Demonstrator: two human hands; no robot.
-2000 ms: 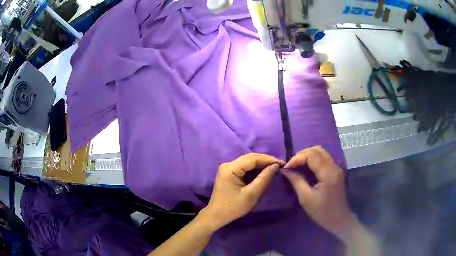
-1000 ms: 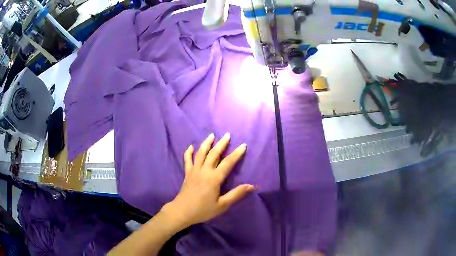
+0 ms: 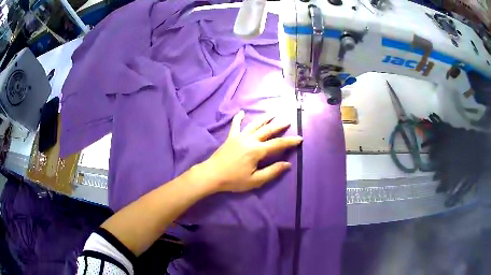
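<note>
The purple garment panel (image 3: pixel 145 123) lies spread over the machine table and hangs over its front edge. A dark elastic strip (image 3: pixel 299 188) runs straight down the panel from under the presser foot (image 3: pixel 300 96). My left hand (image 3: pixel 253 156) lies on the cloth with fingers spread, its index fingertip close beside the strip below the needle area. It grips nothing. My right hand is out of the picture. The sewing machine head (image 3: pixel 317 43) is over the strip's upper end, where bright light washes out detail.
Green-handled scissors (image 3: pixel 405 142) and a dark stringy bundle (image 3: pixel 457 156) lie at the right. A small yellow block (image 3: pixel 349 114) is right of the needle. A phone (image 3: pixel 49 124) lies on cardboard (image 3: pixel 54 169) at the left. Dark purple cloth (image 3: pixel 43 231) is below the table, lower left.
Both hands were pinching the strip near the front edge. My left hand has since opened and moved up the cloth toward the needle. My right hand has left the picture. The view has shifted.
</note>
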